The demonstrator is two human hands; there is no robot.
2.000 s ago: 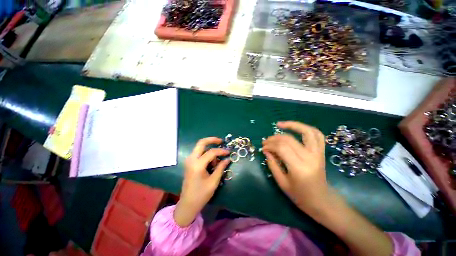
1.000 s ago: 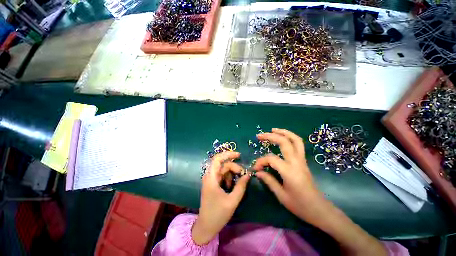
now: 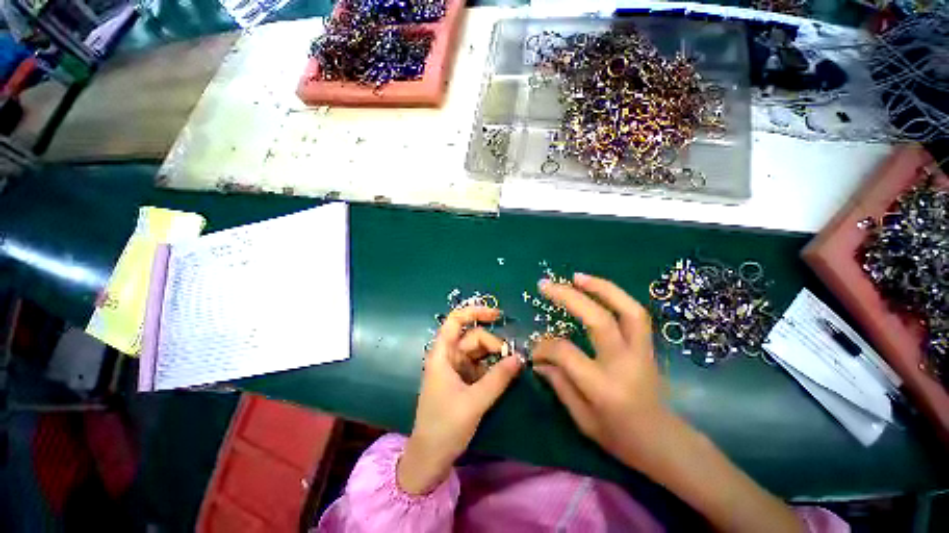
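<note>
My left hand (image 3: pixel 458 380) pinches a tiny metal fitting (image 3: pixel 510 352) between thumb and forefinger, low over the green bench top. My right hand (image 3: pixel 598 359) is just to its right, its fingertips close to the fitting, with index and middle fingers spread above; whether it grips anything is too small to tell. A small pile of ringed fittings (image 3: pixel 481 302) lies behind my left fingers, partly hidden. Tiny connector pieces (image 3: pixel 539 302) are scattered behind my right fingers. A larger heap of ringed metal fittings (image 3: pixel 718 310) lies to the right of my right hand.
An open record book (image 3: pixel 255 297) lies on a yellow paper (image 3: pixel 130 281) at left. A clear tray (image 3: pixel 728 156) and a pink-orange tray (image 3: pixel 375 94) stand on the far strip. Another pink-orange tray (image 3: pixel 853 234) and paper slips (image 3: pixel 822 359) are at right. Red crates (image 3: pixel 260 468) are below left.
Two seconds ago my hands were apart over the small pieces; they have since come together at a fitting. Over the last second they have barely moved, the right fingertips opening slightly. The view has shifted.
</note>
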